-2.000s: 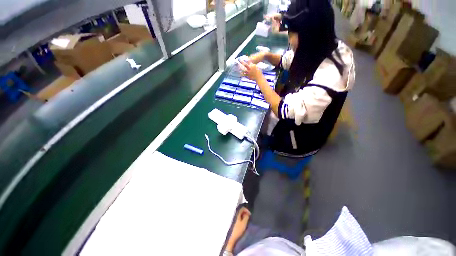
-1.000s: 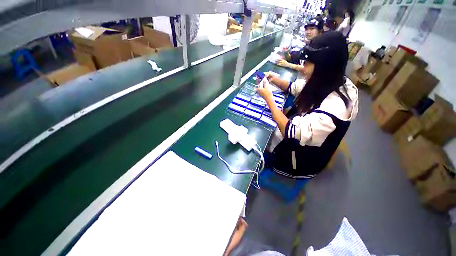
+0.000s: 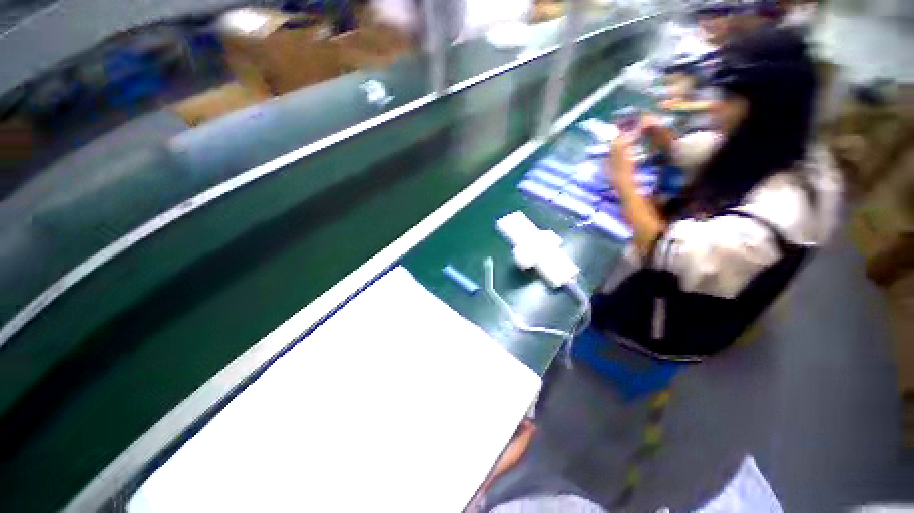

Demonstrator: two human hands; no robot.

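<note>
A large blank white sheet (image 3: 351,401) lies on the green bench in front of me. My right hand (image 3: 513,451) is at the lower middle, close beside the sheet's right edge and low by the bench's front edge. It is small, blurred and partly hidden, so its fingers cannot be made out. My left hand is out of the picture. A small blue cylinder (image 3: 461,279) lies alone just beyond the sheet's far corner.
Beyond are a white power strip (image 3: 539,250) and its white cable (image 3: 521,323). A neighbour (image 3: 742,230) sits on a blue stool (image 3: 626,366), hands over rows of blue units (image 3: 571,190). A green conveyor (image 3: 251,271) runs along the left; cardboard boxes (image 3: 311,60) stand behind it.
The view has swung, so the sheet, bench and neighbour stand farther right in the picture and look more blurred. My right hand stays beside the sheet's right edge.
</note>
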